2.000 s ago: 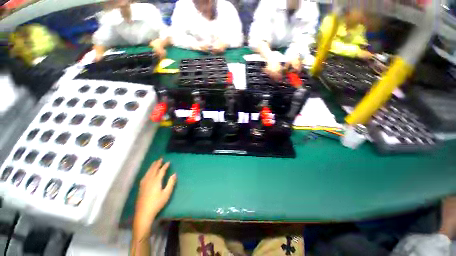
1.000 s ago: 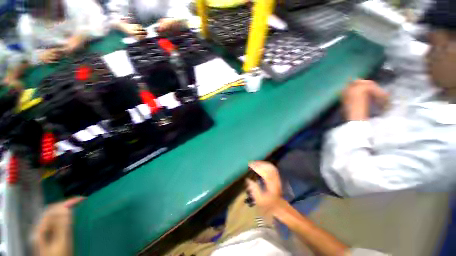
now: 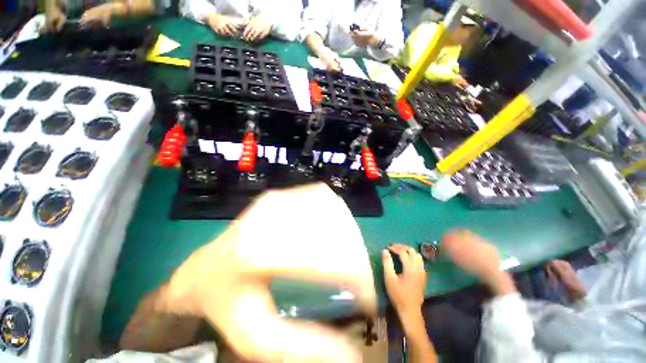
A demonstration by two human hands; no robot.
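Note:
My left hand (image 3: 283, 248) is large, overexposed and blurred, close to the camera at the lower middle. Its fingers are curled, with the mat visible through the gap; I cannot tell if it holds anything. My right hand (image 3: 406, 280) is at the bench edge, right of centre, its fingers closed around a small dark part (image 3: 395, 263). A dark round watch case (image 3: 428, 249) lies on the green mat just right of it. The black clamping fixture (image 3: 276, 207) stands behind my left hand, with red toggle clamp grips (image 3: 248, 151) hanging down.
A white foam tray (image 3: 106, 191) with round parts stands at left. Black blister trays (image 3: 237, 71) lie behind the fixture. A yellow post (image 3: 489, 135) rises at right beside a white cup (image 3: 445, 188). Another person's blurred hand (image 3: 473, 257) is beside the watch case. People sit opposite.
The view has swung back left. My left hand has come up close to the camera. The neighbour's hand has reached over the mat beside my right hand, where a round watch case now shows.

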